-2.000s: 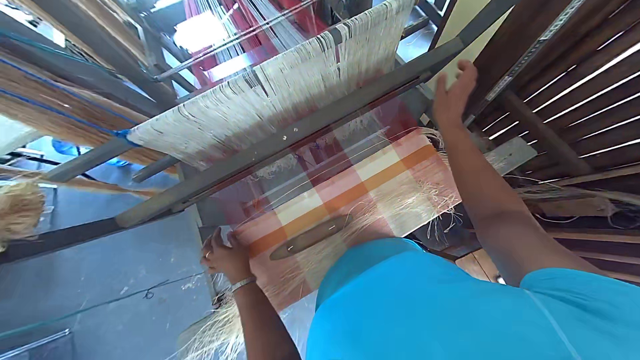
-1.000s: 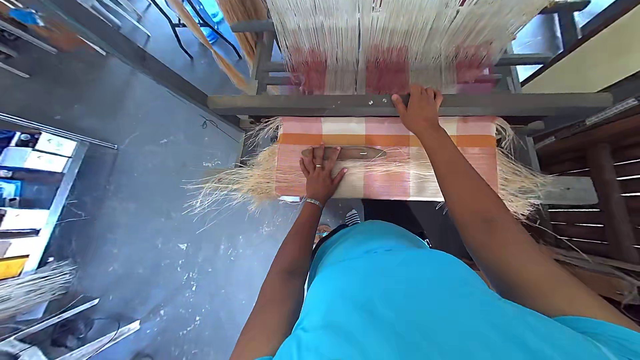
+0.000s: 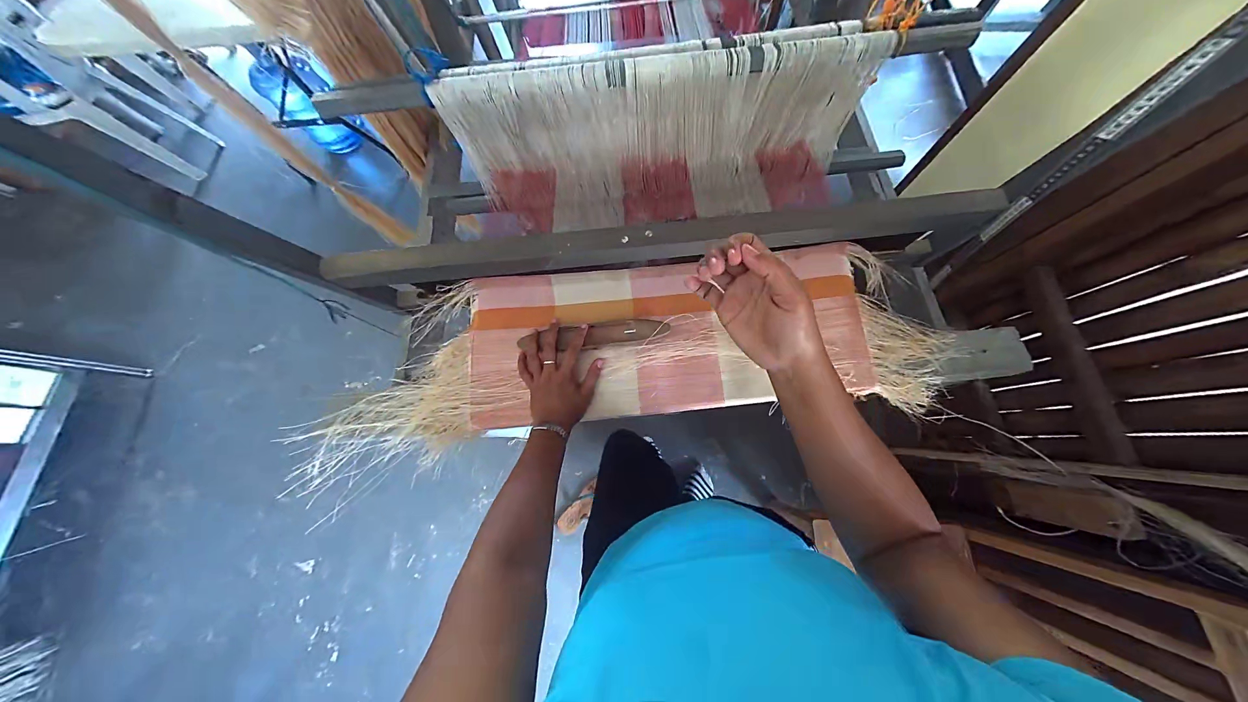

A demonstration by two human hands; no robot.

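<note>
On the woven cloth [image 3: 682, 375], striped pink, cream and orange with loose fibre fringes at both sides, lies a wooden weaving shuttle [image 3: 624, 332]. My left hand [image 3: 561, 382] rests palm down over the shuttle's left end and the cloth. Raised above the cloth's right half, my right hand [image 3: 759, 302] has its palm turned up and fingers curled, with what looks like a thin pale fibre between them. Behind the cloth runs the loom's wooden beater beam [image 3: 585, 250], and beyond it hang white and red warp threads [image 3: 663, 127].
A slatted wooden wall [image 3: 1150, 351] stands close on the right, with loose fibres by its lower part. Bundles of tan fibre [image 3: 366, 78] hang at the upper left near a blue water bottle [image 3: 307, 93]. A wooden board [image 3: 985, 354] juts out right of the cloth.
My right hand has come off the beater beam, where it lay one second ago, and is now over the cloth, palm up. My left hand remains at the shuttle. The view has shifted.
</note>
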